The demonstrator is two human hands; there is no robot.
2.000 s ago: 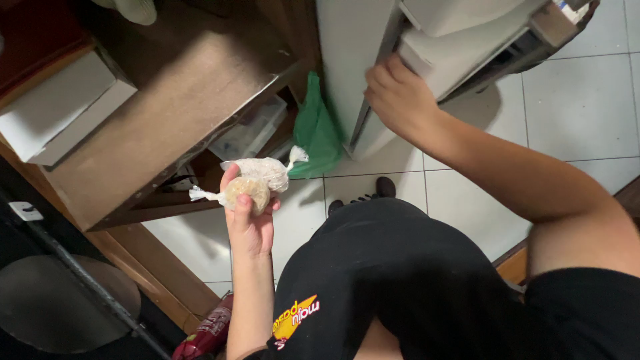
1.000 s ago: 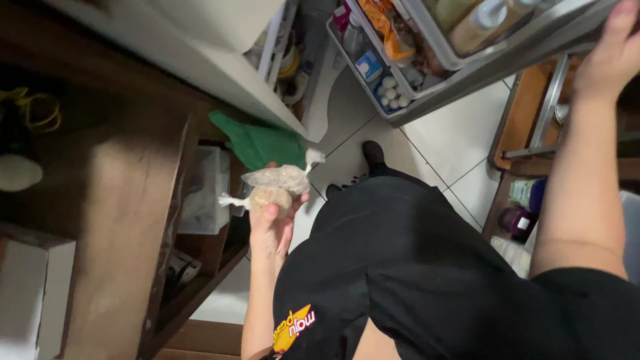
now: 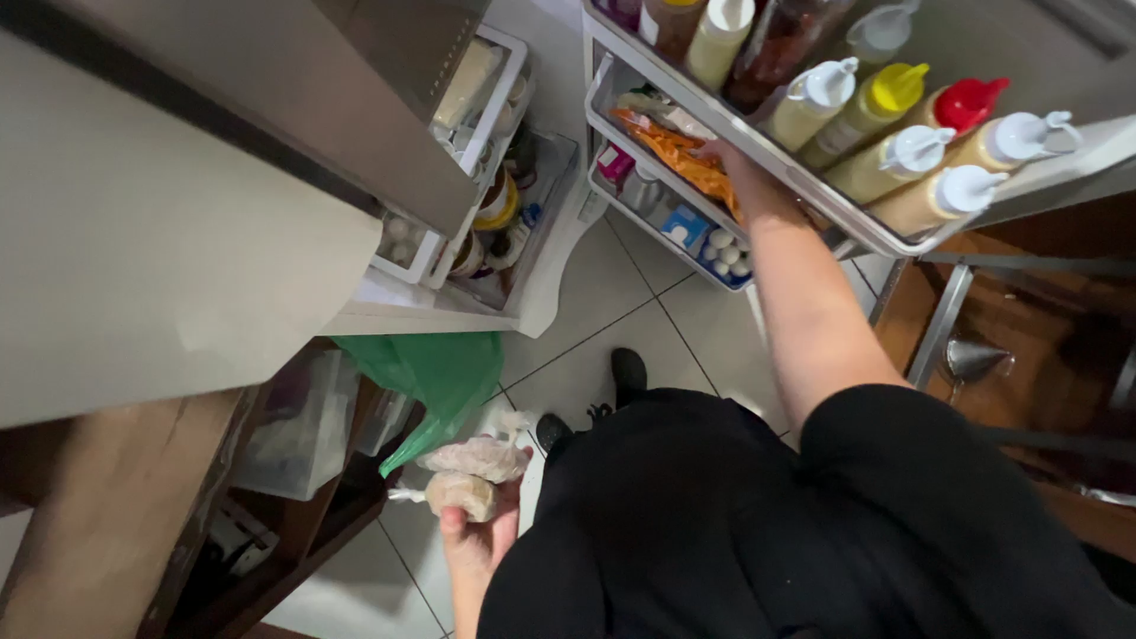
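My left hand (image 3: 484,532) holds two knotted clear plastic bags, one with pinkish-white contents (image 3: 475,458) above one with tan contents (image 3: 461,497). My right hand (image 3: 732,169) reaches into the middle bin of the open refrigerator door, at an orange plastic bag (image 3: 679,160); its fingers are partly hidden, and whether they grip the bag is unclear. Above my right forearm, the upper door bin (image 3: 754,146) carries several squeeze bottles with white, yellow and red caps. The lower bin (image 3: 652,235) holds eggs (image 3: 726,253), a blue-and-white carton (image 3: 685,227) and a bottle.
The refrigerator's inside, with drawers (image 3: 479,160) and jars (image 3: 497,200), stands open at upper left centre. A green plastic bag (image 3: 435,373) hangs below it beside a wooden shelf (image 3: 115,506) with a plastic container (image 3: 306,435). Wooden shelving (image 3: 1021,311) with a metal funnel-like piece (image 3: 974,358) lies right.
The refrigerator door, closed or nearly so two seconds ago, stands wide open. My right hand has moved from the door's edge into its middle bin. My left hand still holds both bags.
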